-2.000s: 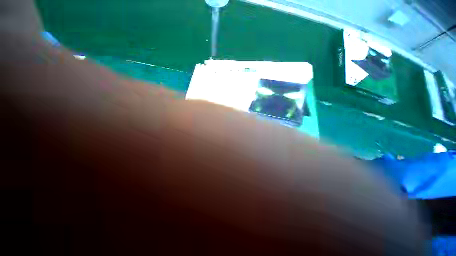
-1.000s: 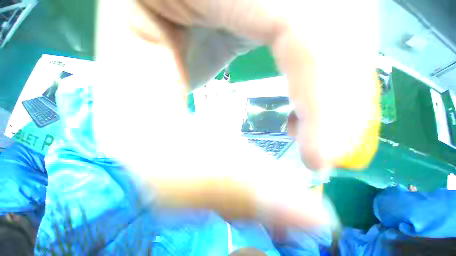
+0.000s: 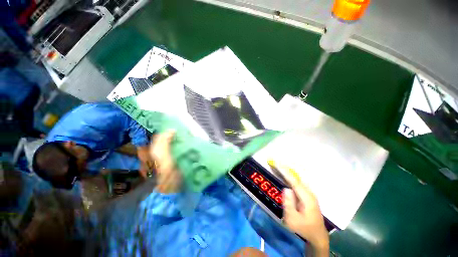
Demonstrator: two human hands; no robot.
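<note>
A white and green tablet box (image 3: pixel 221 100) is slightly blurred and tilted at the left of the scale. It overlaps another such box (image 3: pixel 145 75) behind it. My left hand (image 3: pixel 165 163) holds its green front edge. The scale's pale square plate (image 3: pixel 326 155) shows largely bare, its left part behind the box. The display (image 3: pixel 263 185) shows red digits starting 1260; the last is partly hidden by my fingers. My right hand (image 3: pixel 301 206), with yellow finger cots, is over the front edge of the scale, fingers apart, with nothing seen in it.
A signal light (image 3: pixel 349 10) with an orange section stands on a thin rod behind the scale. Another tablet box (image 3: pixel 434 115) lies on the green belt at the right. A person in a blue smock (image 3: pixel 95 130) bends at the left. A pale-framed machine (image 3: pixel 75 37) stands at the far left.
The blurred hand that covered much of the view is gone from close to the camera. The box in the middle no longer covers the scale, and its plate and display now show. The view has shifted.
</note>
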